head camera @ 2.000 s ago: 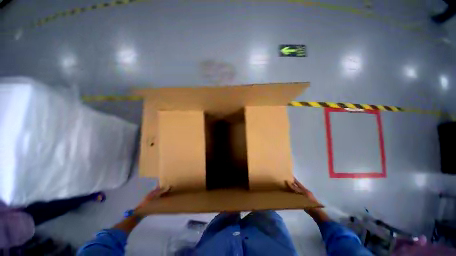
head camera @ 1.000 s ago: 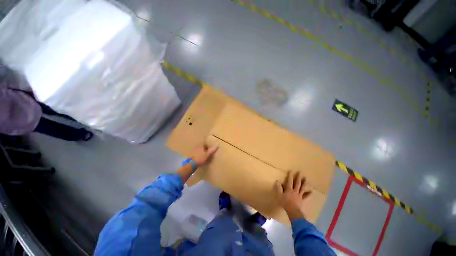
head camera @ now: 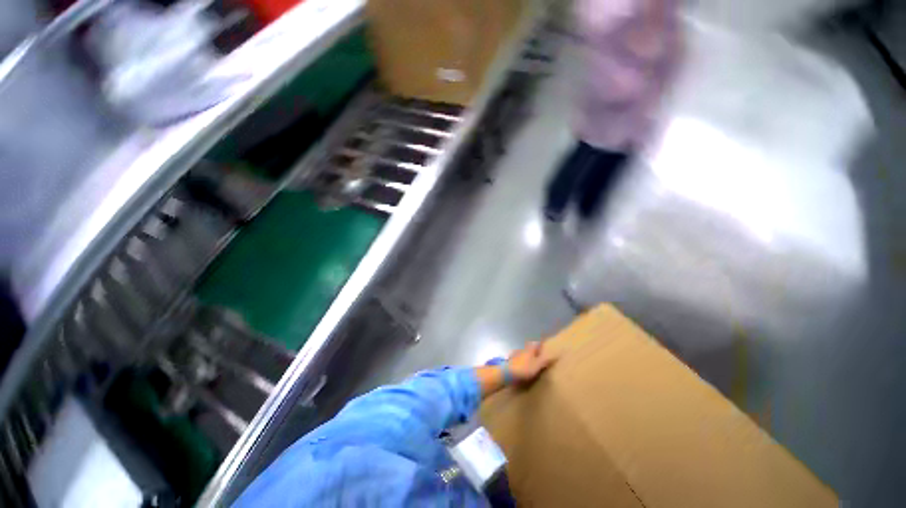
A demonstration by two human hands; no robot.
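Note:
A large brown carton (head camera: 646,427) is at the lower right, in front of me, tilted in the view and cut off by the bottom edge. My left hand (head camera: 529,363) is on the carton's upper left edge, with a blue band at the wrist; the fingers look curled at the edge, a little blurred. My right hand is not in view. A small white card or packet (head camera: 479,455) shows by my sleeve, beside the carton.
A roller conveyor (head camera: 333,322) runs diagonally at the left, with a green board (head camera: 298,263) and another carton (head camera: 442,45) on it. A person in pink (head camera: 626,74) stands beyond. Large bagged white foam (head camera: 745,208) is at the right. A white bench (head camera: 109,213) lies beyond the conveyor.
The view has swung left to the conveyor. The carton's flaps were open, then folded down with both hands on top. Now my left hand is at its edge and my right hand has left the picture.

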